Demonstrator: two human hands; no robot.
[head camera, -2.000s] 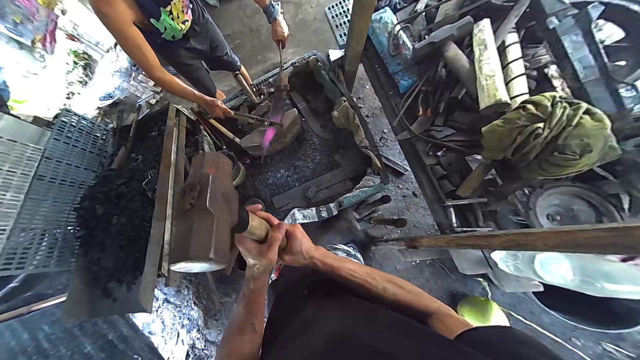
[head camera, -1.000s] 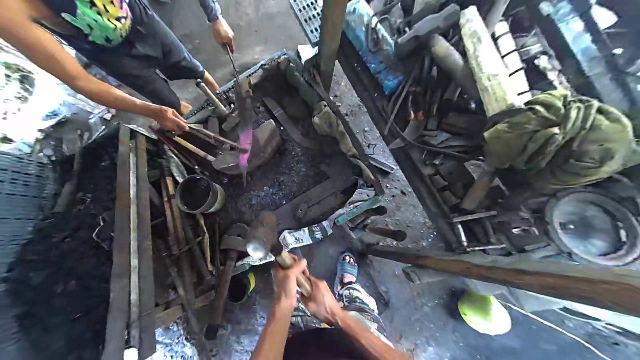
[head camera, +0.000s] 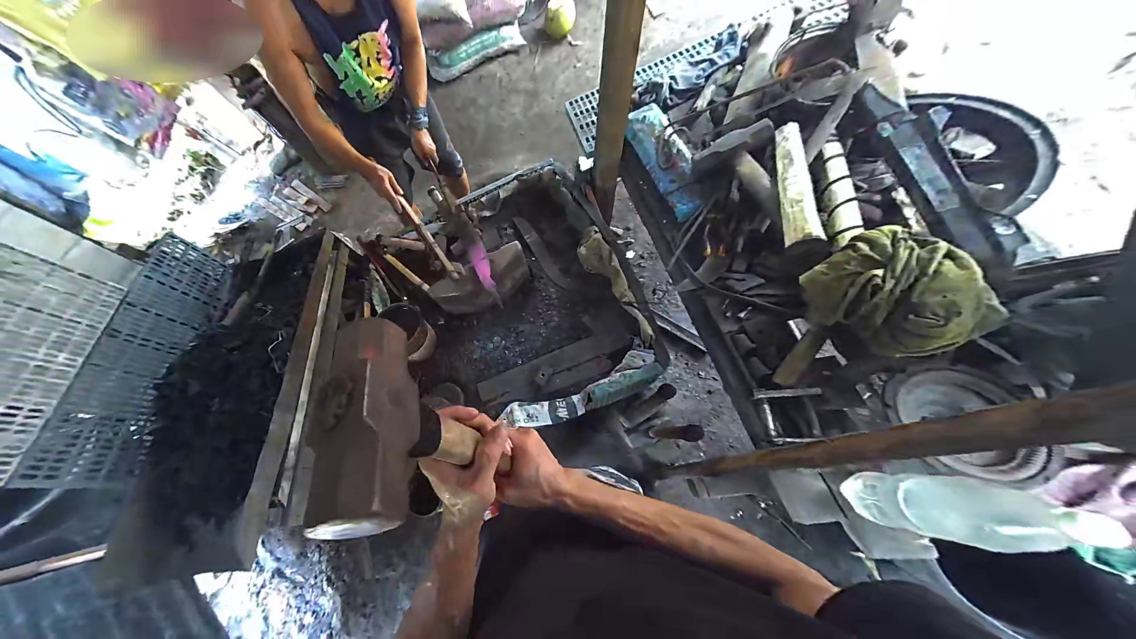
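Both my hands grip the wooden handle of a sledgehammer (head camera: 362, 426), whose large steel head is raised close to the camera at left. My left hand (head camera: 466, 466) is around the handle nearer the head, and my right hand (head camera: 530, 466) is beside it, toward the handle's end. Beyond, a glowing pinkish metal blade (head camera: 482, 266) lies over a dark anvil block (head camera: 484, 282) in a low bed of dark grit. A co-worker's hands (head camera: 404, 169) hold tools reaching to the block; the hot piece's far end is partly hidden.
A trough of charcoal (head camera: 209, 399) lies left behind boards. Cans and tool handles stand beside the block. A wooden post (head camera: 619, 98) rises ahead. At right, a bench holds scrap metal, a hammer and a green cloth (head camera: 901, 293); a wooden beam (head camera: 923, 430) crosses low at right.
The hammer was raised two seconds ago, low in front of me one second ago, and is now raised near the camera again. The view has shifted. The glowing piece remains over the block.
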